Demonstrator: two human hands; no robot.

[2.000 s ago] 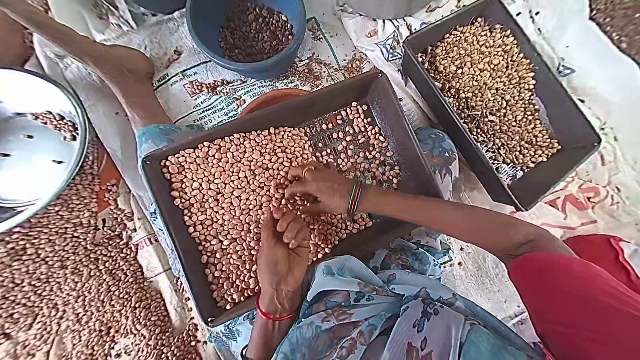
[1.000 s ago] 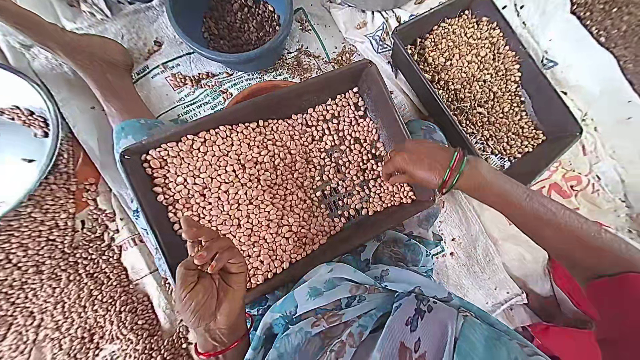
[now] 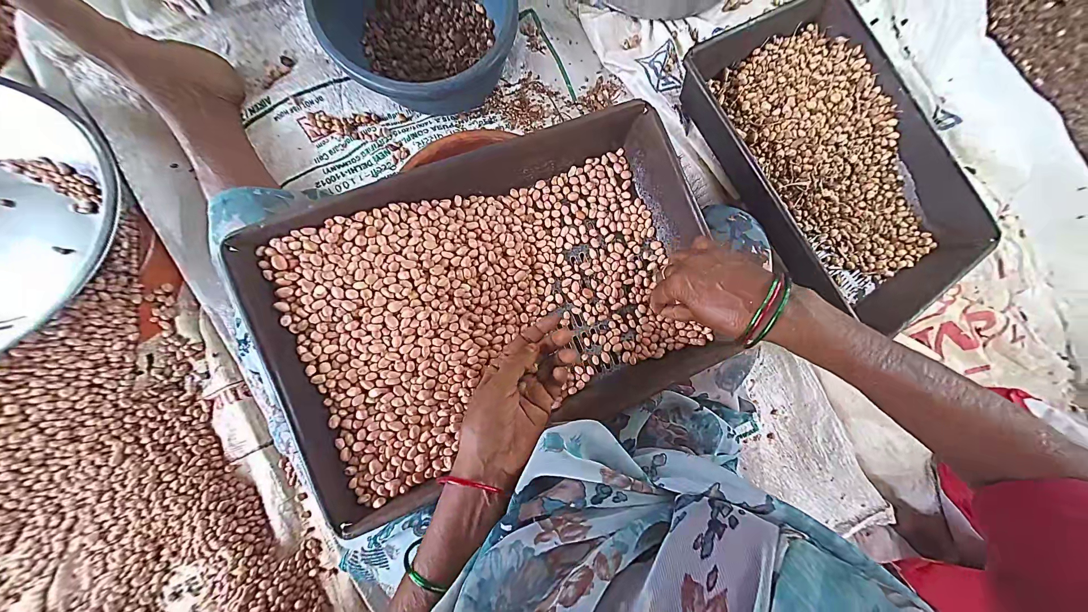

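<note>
A dark rectangular tray (image 3: 442,183) lies across my lap, holding many pinkish-brown nuts or seeds (image 3: 399,297); they are spread thinner at the right, where slots in the tray's bottom show. My left hand (image 3: 514,391) hovers at the tray's near edge, palm turned up and fingers curled apart, with no object visible in it. At the tray's right end my right hand (image 3: 710,289) touches the thinly spread seeds, its fingertips bunched. Whether a seed is between those fingertips cannot be told.
Beyond my right hand stands a second dark tray (image 3: 956,221) of paler, rougher pieces. A blue bowl (image 3: 442,93) of dark seeds sits at the top. On the left are a metal dish (image 3: 42,246) and a large heap of seeds (image 3: 110,459). A bare foot (image 3: 200,76) rests at upper left.
Since one second ago my left hand has moved right from the tray's left part toward its middle. Two seconds ago both hands were close together over the seeds; my right hand is now farther right.
</note>
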